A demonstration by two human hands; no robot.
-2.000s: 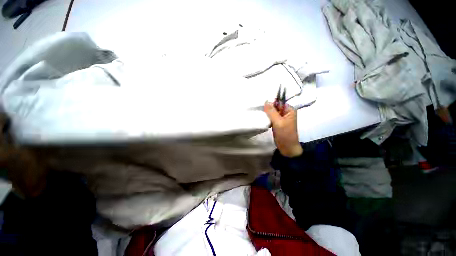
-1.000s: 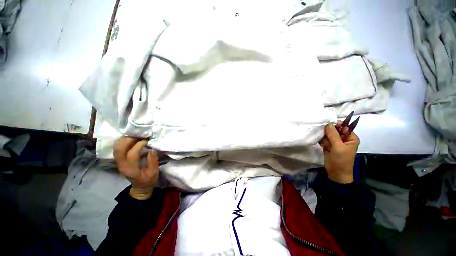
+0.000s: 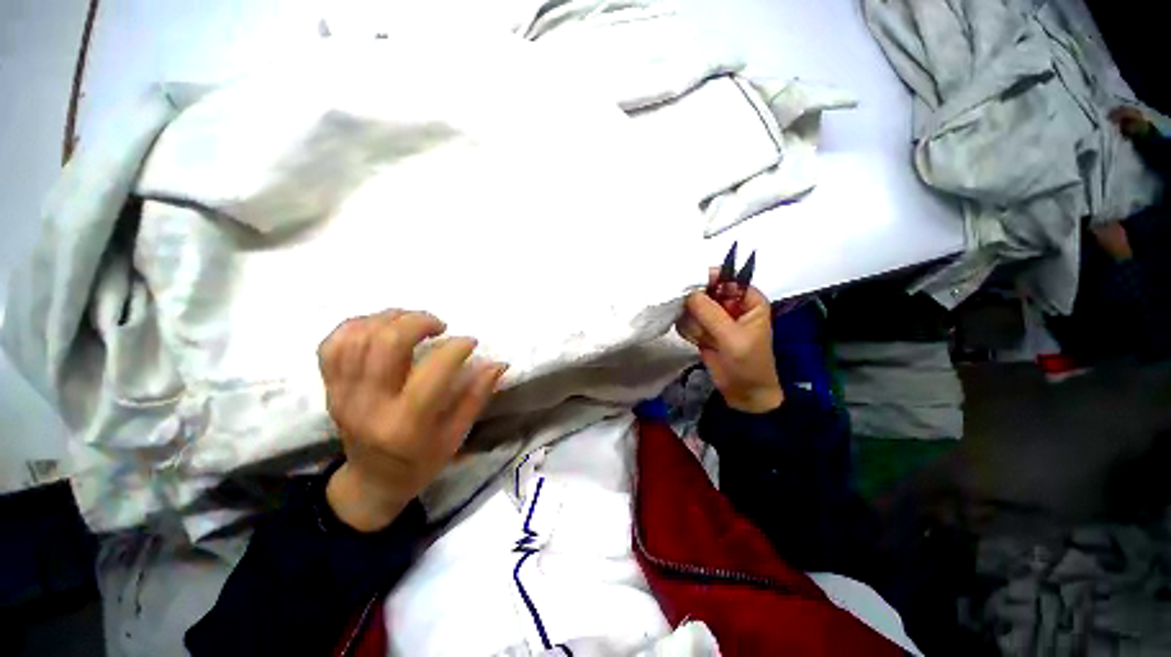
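A large off-white garment (image 3: pixel 514 218) lies over the white table, glaring in the middle, its lower edge at the wearer's lap. My right hand (image 3: pixel 735 347) pinches that edge between thumb and finger and also holds red-gripped thread snips (image 3: pixel 733 280), dark blades pointing up and apart. My left hand (image 3: pixel 401 404) is over the garment's lower edge, fingers curled and spread; no cloth shows clearly gripped in it. A stitched flap or panel (image 3: pixel 706 135) lies at the garment's upper right.
Crumpled grey-green garments (image 3: pixel 1014 141) lie at the table's right corner, with another person's hand (image 3: pixel 1112 240) beside them. The white table (image 3: pixel 873 231) has its front edge right of my hand. Folded pale cloth (image 3: pixel 899 392) sits below it, and more cloth lies on the dark floor at lower right.
My left hand has left the hem's left end and moved inward over the cloth. The view has turned; my right hand still holds edge and snips.
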